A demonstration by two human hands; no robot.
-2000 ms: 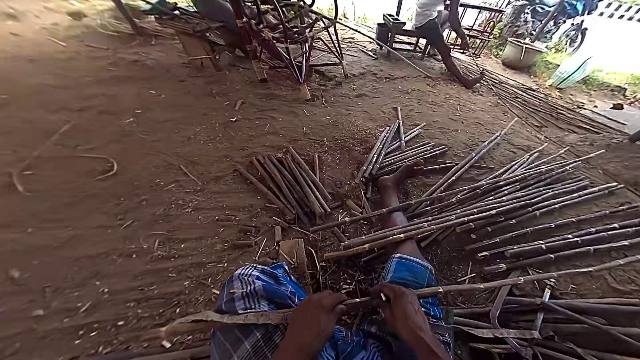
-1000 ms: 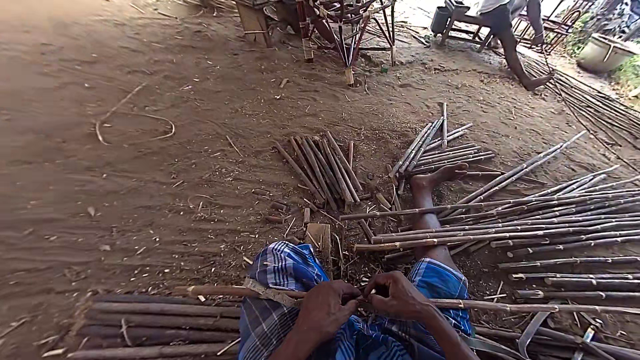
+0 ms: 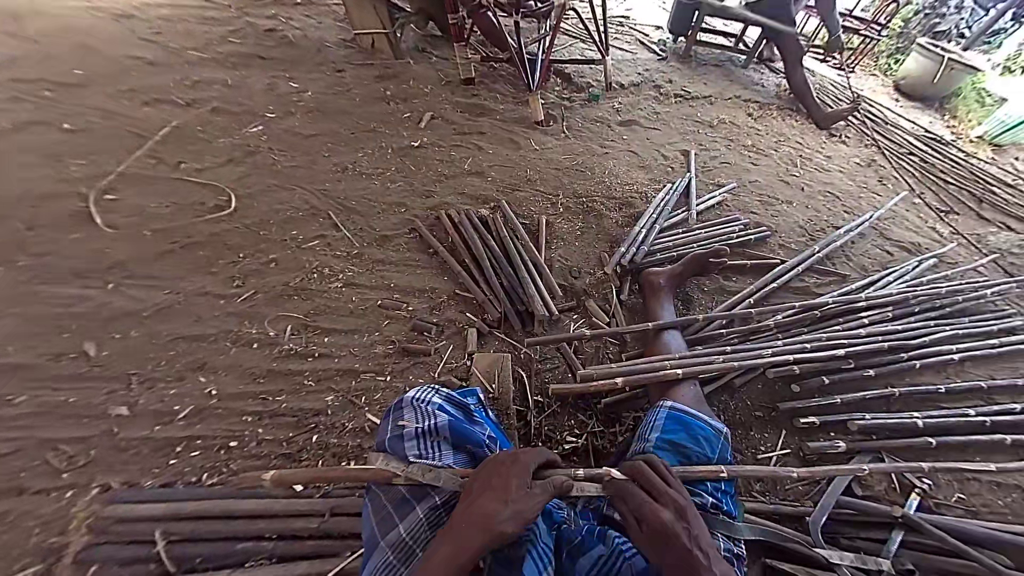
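A long cane pole lies across my lap, over the blue checked cloth. My left hand is closed around the pole near the middle of my lap. Just to its right, my right hand grips the same pole from above. A pale flat strip runs along the pole beside both hands; whether it is a blade or a split strip I cannot tell. Past my knees, a bundle of short cane pieces lies on the ground, and many longer cane poles fan out at the right, some across my leg.
Thick poles lie at the lower left. Metal frame parts rest on poles at the lower right. A wooden block stands before my lap. Chair-like cane frames, another person's leg and a bucket-like container are farther off.
The view has shifted left since the oldest frame. Both hands stay at the pole; the fingers, close together a second ago, are now a little farther apart.
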